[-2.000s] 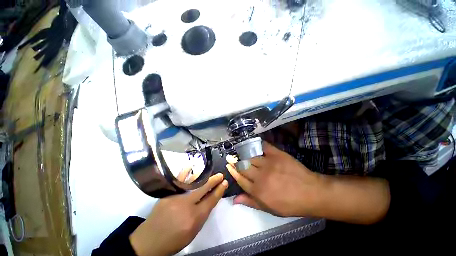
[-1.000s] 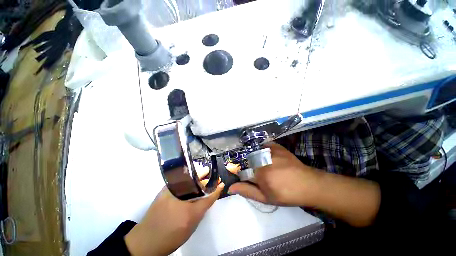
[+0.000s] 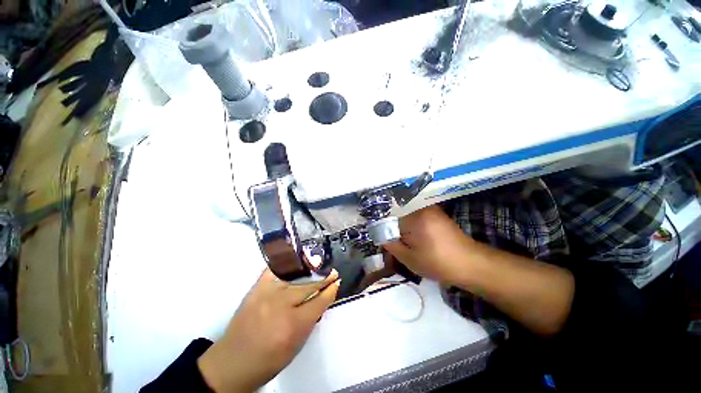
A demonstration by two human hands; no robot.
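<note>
The white sewing machine head (image 3: 338, 153) with a blue stripe reaches across the view. A black band (image 3: 350, 270) lies under its left end, by the presser foot area. My left hand (image 3: 269, 322) has its fingertips at the band's left edge, partly behind the shiny curved guard (image 3: 274, 230). My right hand (image 3: 430, 246) is right of the needle area, its fingers bent at the cloth and partly hidden by the machine's parts. A bit of brown fabric (image 3: 377, 278) shows between the hands. Plaid fabric (image 3: 507, 219) lies behind my right forearm. The needle point is hidden.
A cardboard-covered surface (image 3: 58, 222) with a black glove (image 3: 92, 80) is at the left. A grey post (image 3: 223, 73) stands on the machine head. The bobbin winder (image 3: 607, 19) is at the upper right. The table's ruler-marked front edge (image 3: 430, 372) runs below.
My right hand has moved from beside my left fingertips back and up to the right of the needle area. More of the black band and some brown cloth show. The camera view has shifted.
</note>
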